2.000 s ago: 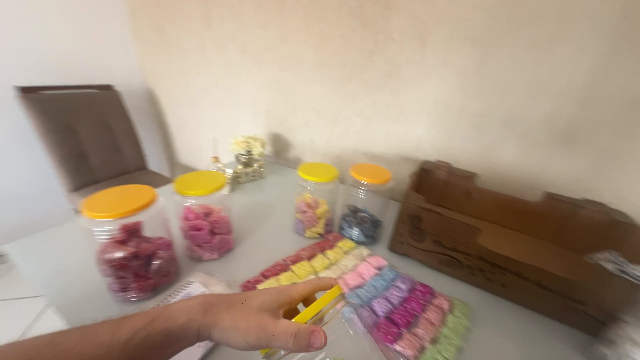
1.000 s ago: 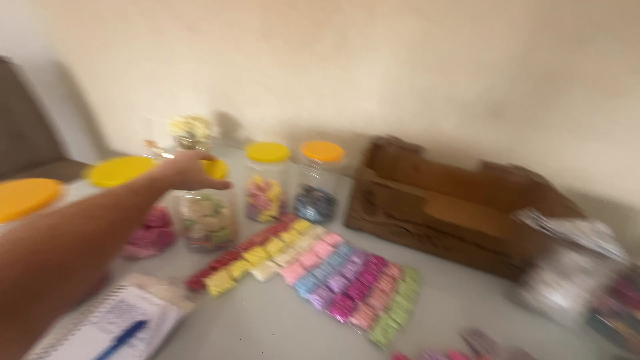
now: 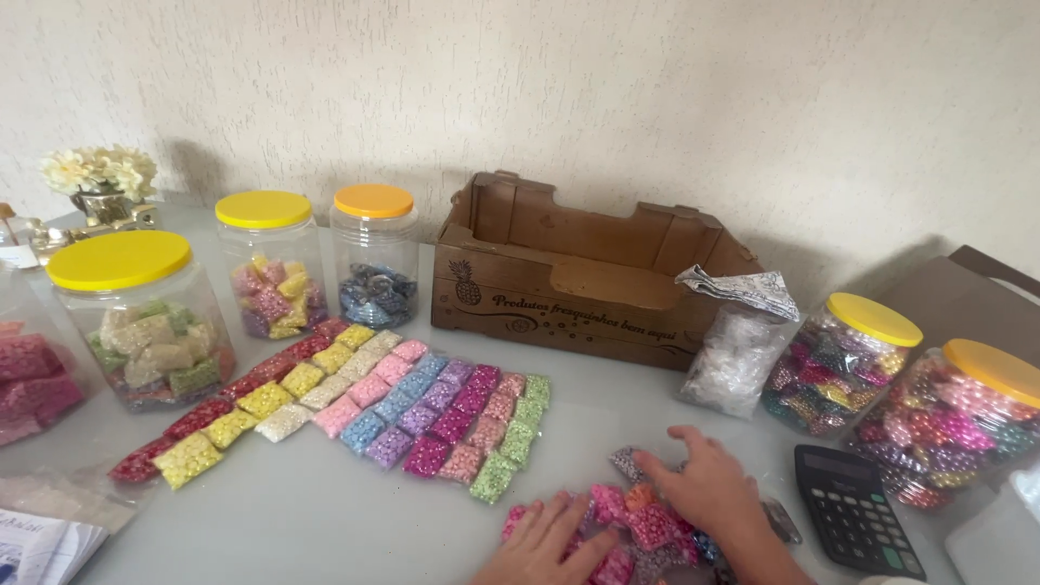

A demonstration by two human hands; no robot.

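My left hand (image 3: 546, 543) lies palm down with spread fingers on a pile of small clear bags of pink beads (image 3: 650, 524). Over the right side of that pile is my right hand (image 3: 705, 487), its thumb and fingers apart near a bag of grey beads (image 3: 627, 464). Left of the hands, rows of small bead bags (image 3: 418, 414) lie sorted by colour: red, yellow, cream, pink, blue, lilac, magenta, salmon and green. A yellow-lidded jar (image 3: 150, 325) with green and cream bags stands at the left end of the rows.
Behind the rows stand two lidded jars (image 3: 266, 268) (image 3: 375, 260) and a cardboard produce box (image 3: 561, 313). Right of it are a plastic bag of clear pieces (image 3: 727, 361), two full jars (image 3: 845, 366) (image 3: 959, 422) and a calculator (image 3: 857, 508). A notebook (image 3: 49, 540) lies front left.
One second ago a hand was on the yellow lid of the jar with green and cream bags; it has let go. Both hands are now at the pile. The view has swung right.
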